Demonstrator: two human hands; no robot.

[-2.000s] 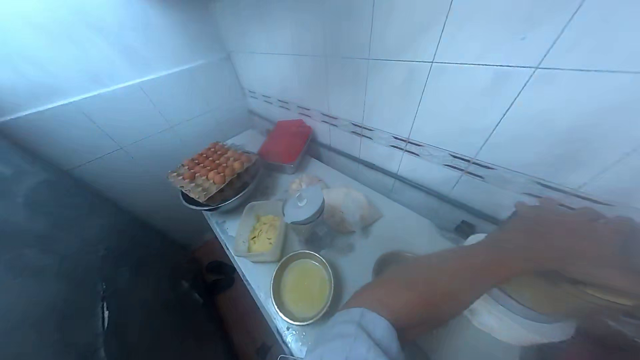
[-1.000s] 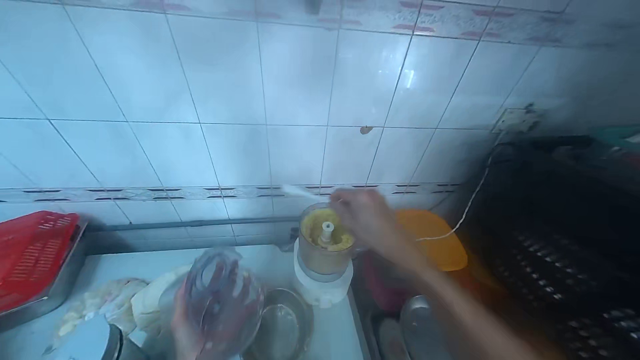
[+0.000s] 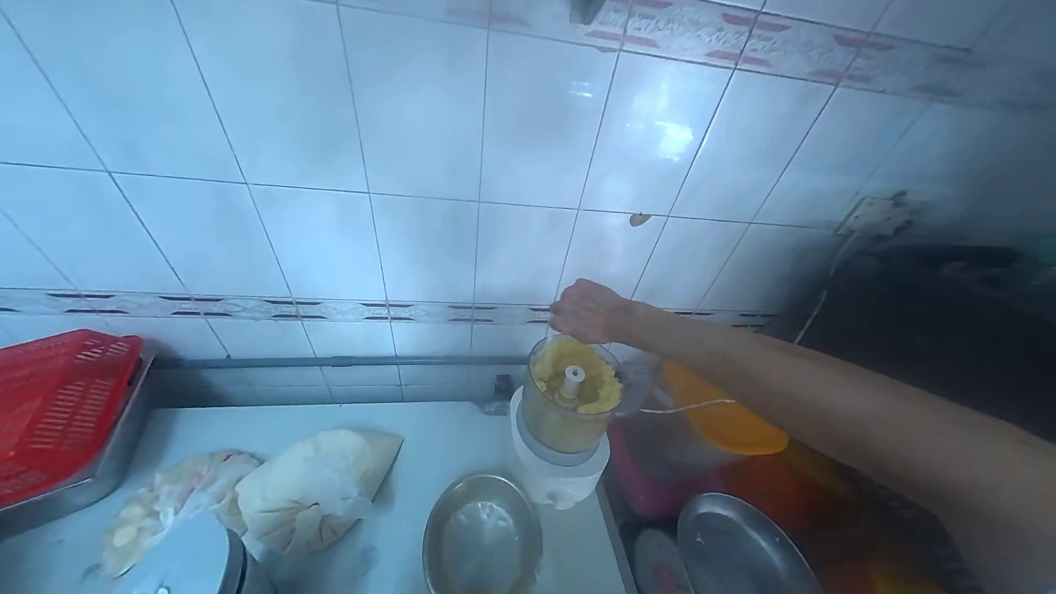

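My right hand [image 3: 590, 312] is closed over the back rim of a food processor's clear bowl [image 3: 565, 421], on a whitish implement that mostly hides under the fingers. Yellow mash [image 3: 609, 396] lines the bowl around a white central spindle [image 3: 572, 379]. The bowl sits on a white base [image 3: 557, 478]. Just left of the base lies an oval metal dish [image 3: 483, 540], whose bottom looks wet and shiny. My left hand is out of the picture.
Two plastic bags of food [image 3: 309, 491] lie on the white counter [image 3: 437, 433], near a grey-lidded container [image 3: 186, 561]. A red perforated basket [image 3: 70, 404] rests on a metal tray at left. An orange basin [image 3: 726, 412], a metal plate [image 3: 742, 549] and a white cord are at right.
My left hand, seen one second ago with a clear plastic piece, has left the view. My right hand remains at the processor bowl. The view has swung right since two seconds ago.
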